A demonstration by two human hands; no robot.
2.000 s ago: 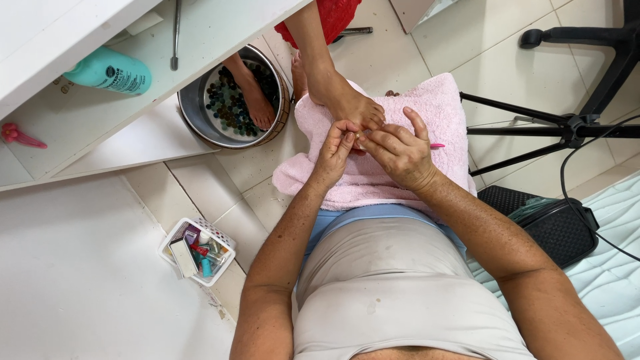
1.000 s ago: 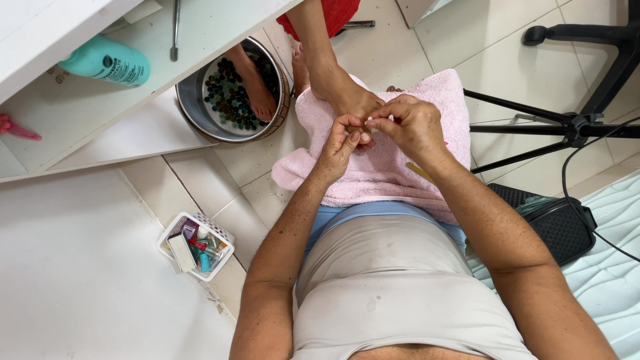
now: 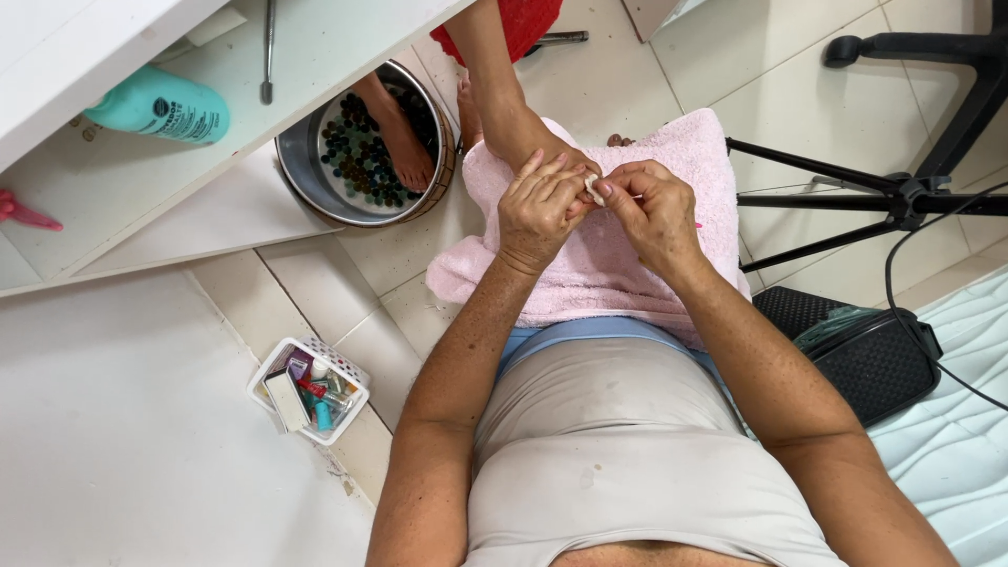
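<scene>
Another person's foot (image 3: 537,135) rests on a pink towel (image 3: 622,268) spread over my lap. My left hand (image 3: 539,205) lies around its toes, fingers against them. Between the thumb and fingers of my right hand (image 3: 650,206) is a small white cotton piece (image 3: 594,190), held at the toes. A thin pink tip (image 3: 698,225) shows beside my right hand; the rest of that item is hidden. The person's other foot (image 3: 407,157) is in a round metal basin (image 3: 293,150) with dark and clear glass beads.
A shelf (image 3: 181,169) at the upper left holds a turquoise bottle (image 3: 169,106), a metal tool (image 3: 268,55) and a pink clip (image 3: 27,211). Below stands a white basket (image 3: 358,402) of small items. Black stand legs (image 3: 819,202), a black container (image 3: 874,366) and a cable (image 3: 890,268) are at the right.
My left hand has opened out from a pinch at the toes to lie flatter over them. My right hand has turned and lowered, with the white piece in its fingers.
</scene>
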